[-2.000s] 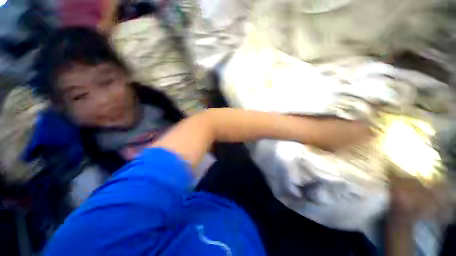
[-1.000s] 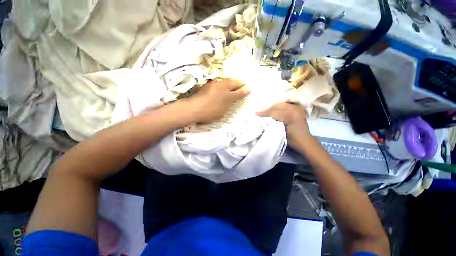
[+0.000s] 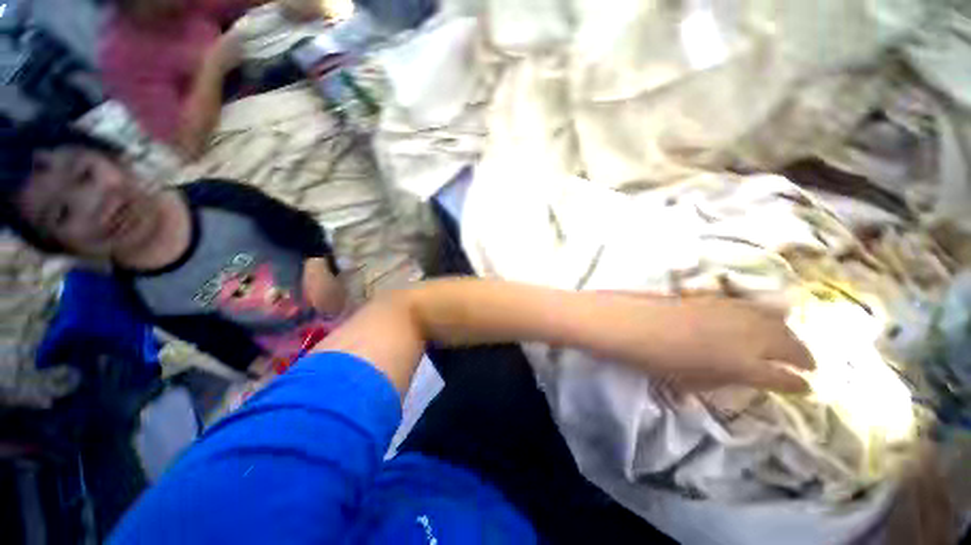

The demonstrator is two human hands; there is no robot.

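The cream garment (image 3: 681, 426) lies bunched across the right half of the view, its folds hanging over the table edge towards my lap. My left hand (image 3: 751, 346) is on the cloth, fingers bent into it, just left of the bright lamp-lit patch. My right hand (image 3: 924, 500) is blurred and cut off at the lower right edge, below the lit patch; its fingers cannot be made out. The needle and presser foot cannot be made out.
A child (image 3: 250, 287) in a grey and black top is close on my left, facing me. Another person's pink sleeve (image 3: 160, 69) is behind. A large beige cloth heap (image 3: 660, 96) lies beyond the garment, with more cloth (image 3: 293, 154) at upper left.
From one second ago, the view has swung left, so the child is in view and the sewing machine no longer shows clearly. My hands now appear further right, with my left still at the cloth.
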